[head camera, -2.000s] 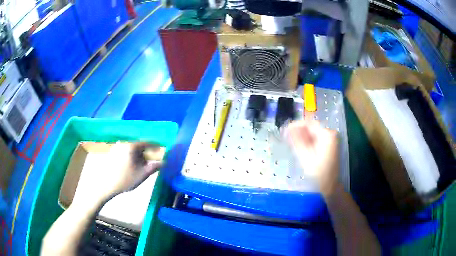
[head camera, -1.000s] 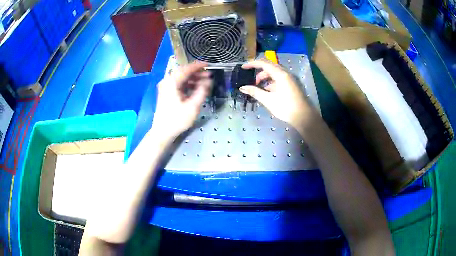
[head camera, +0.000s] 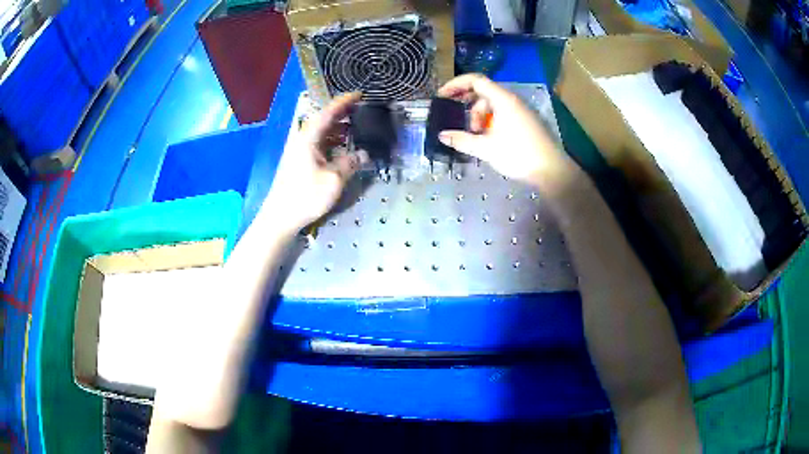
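Note:
Two black power adapters are at the positioning fixture (head camera: 412, 142) in front of the fan, with their pins towards me. My left hand (head camera: 324, 164) holds the left adapter (head camera: 374, 130), slightly blurred. My right hand (head camera: 497, 129) holds the right adapter (head camera: 446, 126) between thumb and fingers. The adapters are apart, with the pale fixture showing between them. Whether they touch the fixture cannot be told. The perforated base plate (head camera: 417, 239) lies below. An orange bit of the block (head camera: 488, 121) shows behind my right fingers.
A fan with wire guard (head camera: 375, 62) stands behind the plate. A brown carton (head camera: 652, 199) with a white liner and a row of black adapters is at the right. A green bin (head camera: 58, 293) with a shallow cardboard tray (head camera: 87, 332) is at the left.
Over two seconds both hands came to the fixture and took hold of the adapters. Since one second ago, the adapters have moved farther apart. The view has shifted.

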